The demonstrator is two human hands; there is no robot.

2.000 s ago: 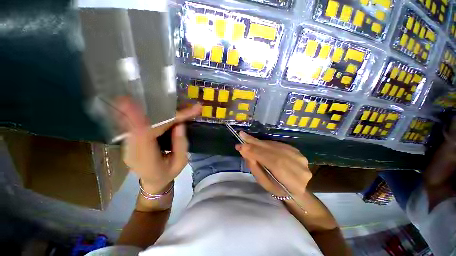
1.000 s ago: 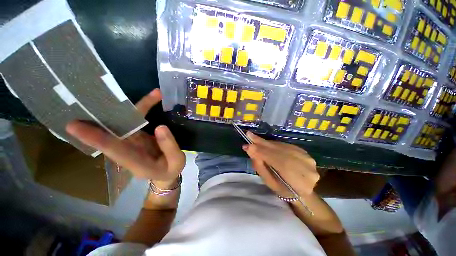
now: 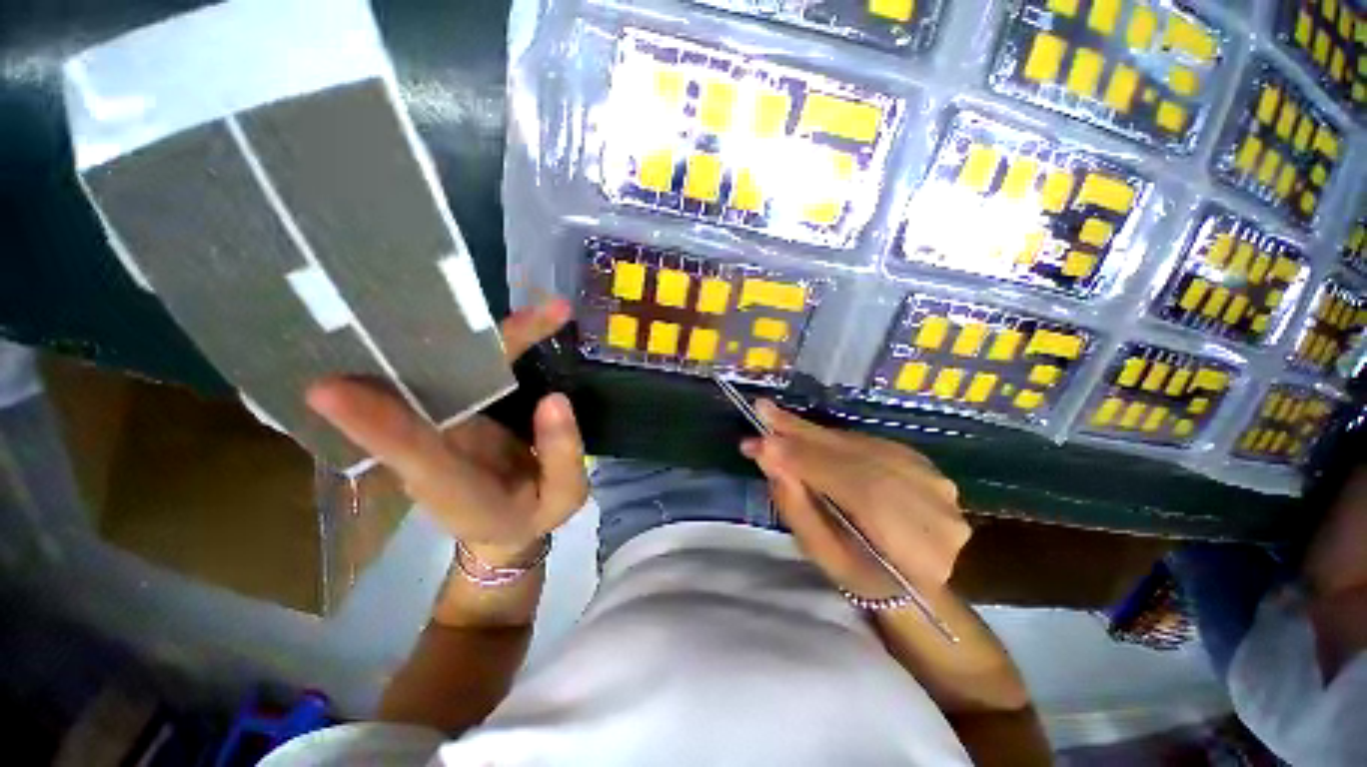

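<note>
My left hand [image 3: 472, 465] holds the adhesive sticker sheet [image 3: 225, 225], grey with a white top edge, a white centre line and two white gaps. Fingers lie over and under its lower end. My right hand [image 3: 870, 487] holds the silver tweezers [image 3: 847, 517] like a pen. Their tip is at the lower edge of the nearest circuit board [image 3: 700, 310], a dark board with yellow pads. I cannot tell if a small piece is at the tip. The board lies in a pocket of the clear blister tray [image 3: 855, 322], which holds several more boards. Strong glare covers two of them.
The green bench mat [image 3: 450, 53] shows left of the tray, with its front edge below the boards. A brown cardboard box [image 3: 195, 495] is below the edge at left. Another person's arm [image 3: 1342, 555] is at the right rim. A blue object [image 3: 278, 727] is low at left.
The sheet was blurred and upright beside the tray, then swung out left and tilted; now it is slightly further right and more upright. My right hand stays near the nearest board with the tweezers.
</note>
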